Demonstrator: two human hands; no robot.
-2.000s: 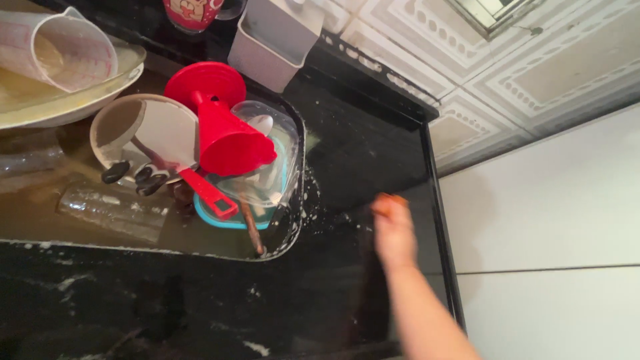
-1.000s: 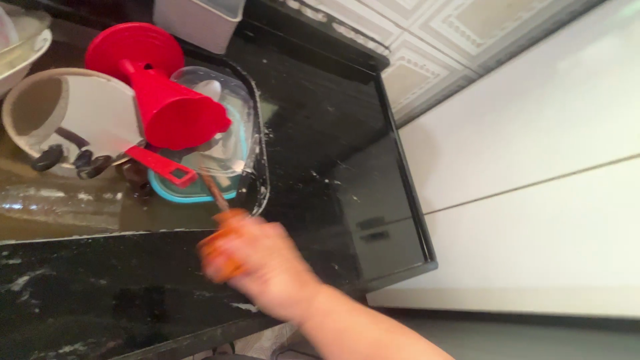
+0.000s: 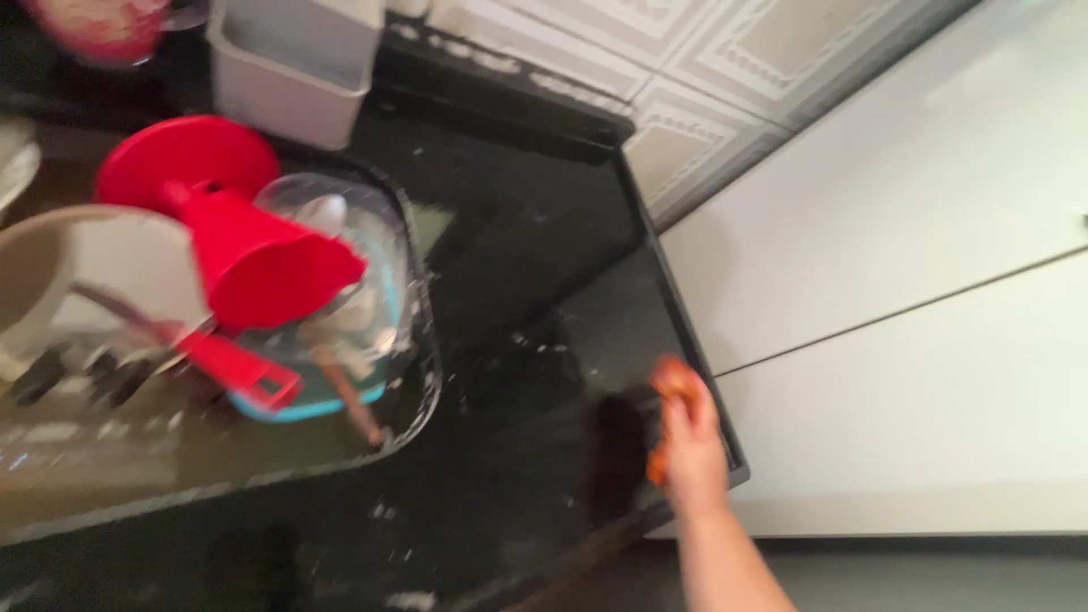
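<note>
My right hand [image 3: 693,442] is closed around an orange cloth or sponge [image 3: 671,382], blurred, at the right end of the black stone countertop [image 3: 510,425]. My left hand is out of view. Left of my hand lies the sink, filled with murky water. In it are a red plastic funnel-shaped piece [image 3: 272,272], a red handle [image 3: 238,365] over a pale round bowl or pan [image 3: 136,255], a clear container with a blue rim [image 3: 306,412], and a brown-handled utensil [image 3: 348,395] leaning on the sink's rim.
A grey plastic bin [image 3: 285,93] stands behind the sink, with a red patterned mug [image 3: 102,30] to its left. Patterned wall tiles [image 3: 680,153] rise behind the counter. White cabinet fronts [image 3: 892,408] border it on the right. White specks dot the counter.
One second ago my right hand was at the sink's near right corner; now it is farther right, by the counter's end edge, still holding the orange thing.
</note>
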